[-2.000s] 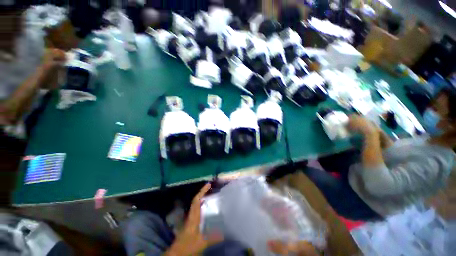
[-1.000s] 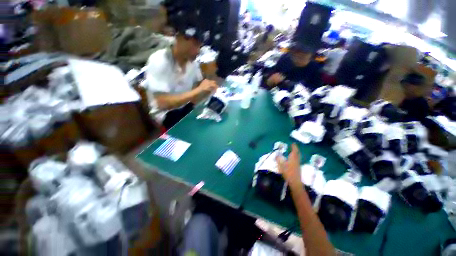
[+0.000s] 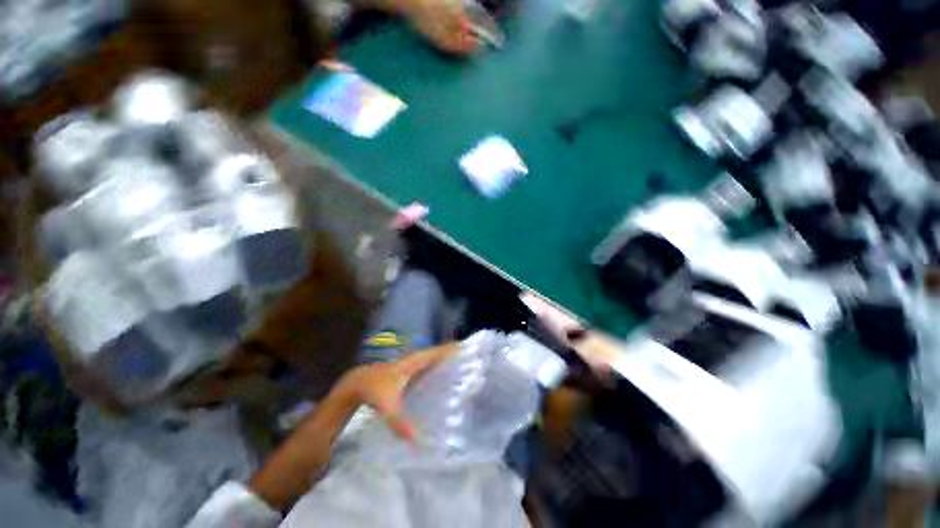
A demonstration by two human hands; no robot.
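Observation:
My left hand (image 3: 387,397) comes from the lower left and holds the edge of a clear ribbed air-column bag (image 3: 459,413), fingers and thumb spread around it, over my lap. The bag looks flat or loosely open; I cannot see inside. At the right, a security camera (image 3: 655,253) with a white hood and black front is at the table's near side. A large blurred white camera body (image 3: 768,402) looms beside it, close to me; what supports it is hidden. My right hand is not visible.
A brown carton (image 3: 325,340) full of bagged cameras stands at the left. Sticker sheets (image 3: 356,103) and a pink tape tab (image 3: 410,216) lie on the green table (image 3: 443,113). Another person's hand (image 3: 448,23) is at the top edge. Heaped cameras (image 3: 804,155) are at the upper right.
The view has tilted down. My right hand, on a camera in the front row a second ago, is out of sight. A large white camera body now looms at right. My left hand shows on the bag.

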